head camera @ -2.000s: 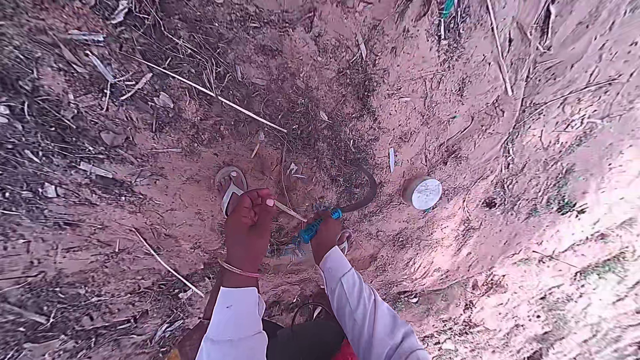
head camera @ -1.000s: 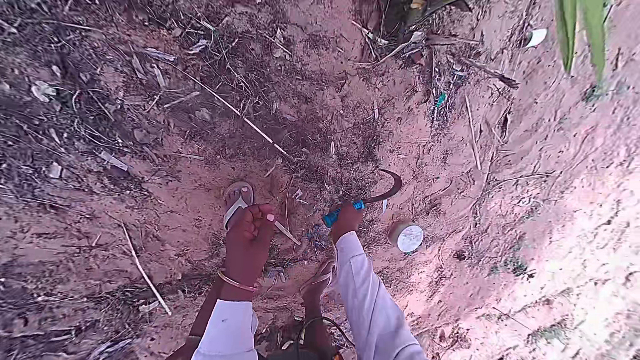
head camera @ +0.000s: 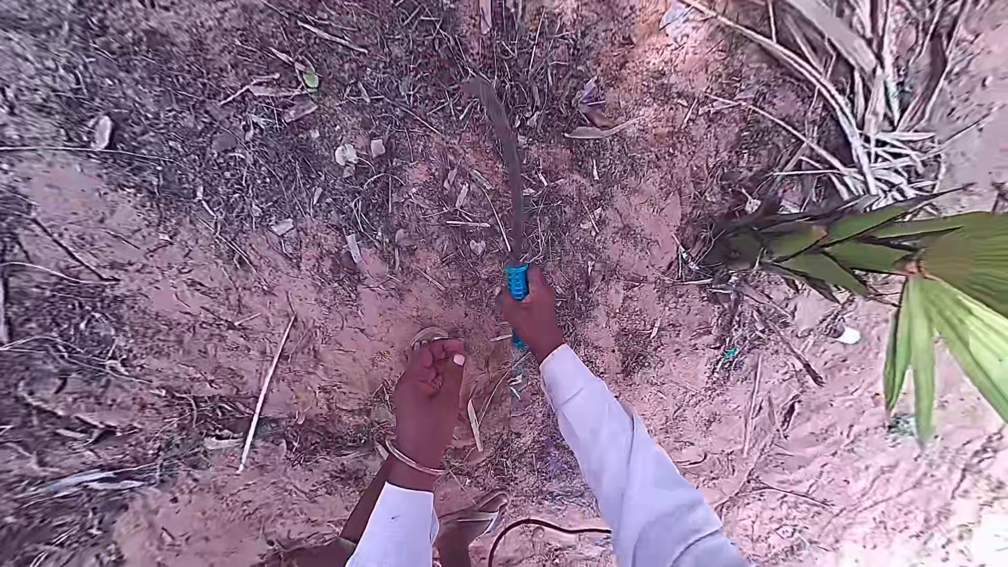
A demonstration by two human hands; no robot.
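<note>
My right hand [head camera: 534, 311] grips the blue handle [head camera: 516, 281] of a sickle. The sickle's dark metal blade [head camera: 510, 165] points up and away from me over the dry ground, its tip bending left. My left hand [head camera: 431, 386], with a bangle at the wrist, is lower and to the left, fingers curled; whether anything is inside them is hidden. A short pale stick [head camera: 474, 425] shows just right of this hand; whether the hand touches it is unclear.
A green palm plant [head camera: 850, 244] stands at the right, with dry fronds [head camera: 858, 118] above it. A long thin stick [head camera: 266, 394] lies at the left. One sandalled foot [head camera: 472, 520] is at the bottom; part of another sandal [head camera: 429, 336] shows behind my left hand.
The view has shifted, bringing the palm plant in and leaving the round pale-topped container out. My right hand has swung the sickle from pointing right to pointing away from me.
</note>
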